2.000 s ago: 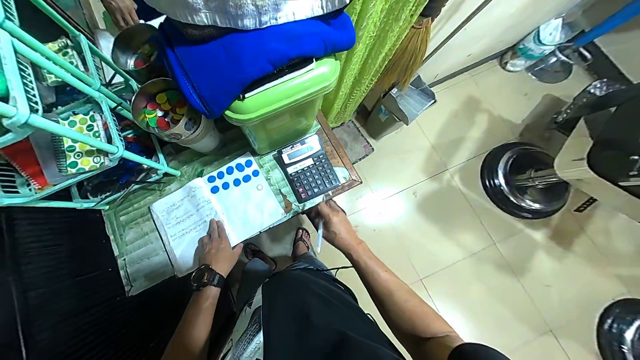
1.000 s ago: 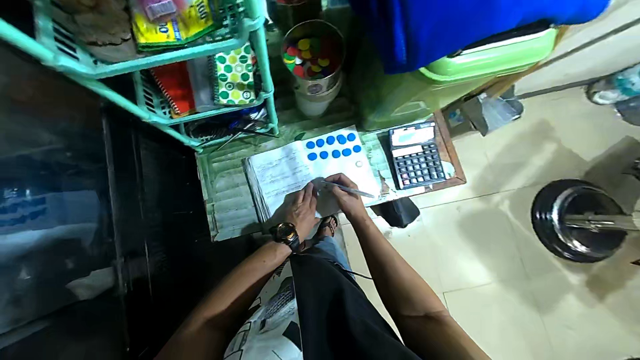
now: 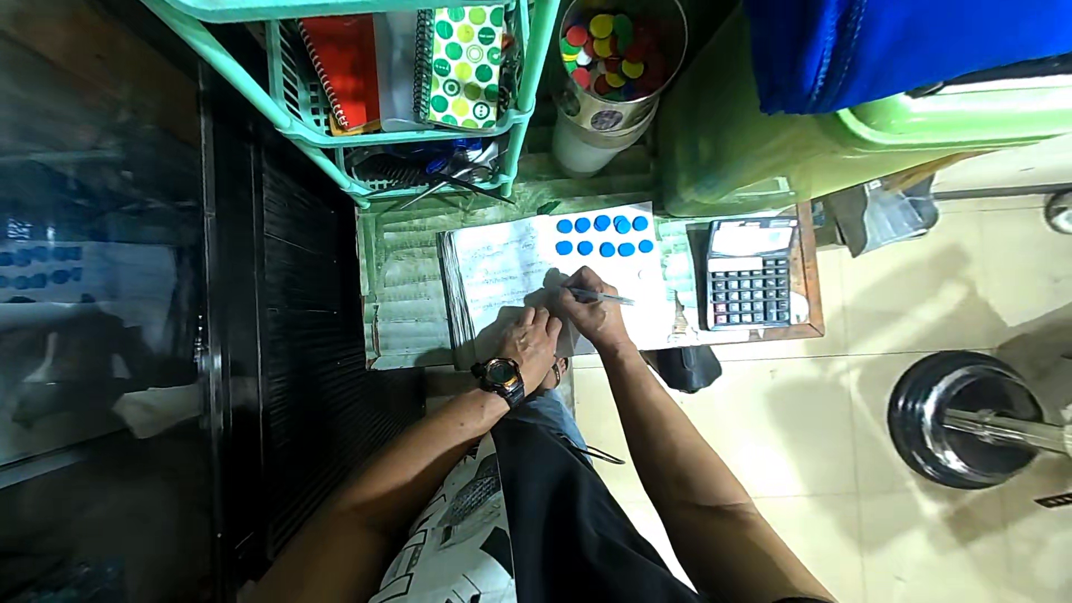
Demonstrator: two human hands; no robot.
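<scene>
An open notebook [image 3: 502,268] with handwriting on its left page lies on a small table. Blue round discs [image 3: 603,224] form two rows at the top of its right page. My right hand [image 3: 593,311] grips a pen [image 3: 605,296], its tip hidden near the middle of the notebook. Just left of it, my left hand [image 3: 532,342], with a black watch [image 3: 502,376] on the wrist, rests flat on the lower part of the notebook, holding nothing that shows. A desk calculator [image 3: 748,291] sits right of the notebook.
Behind the notebook stand a teal rack [image 3: 410,134] with spiral notebooks [image 3: 461,67], a clear cup of coloured discs [image 3: 620,50] and a green plastic bin [image 3: 729,126] under blue cloth [image 3: 913,50]. A dark cabinet [image 3: 310,335] is at left; a round metal base [image 3: 963,419] stands on the floor.
Two seconds ago my right hand held the pen at the table edge below the calculator; it is now over the notebook beside my left hand. The view has shifted closer.
</scene>
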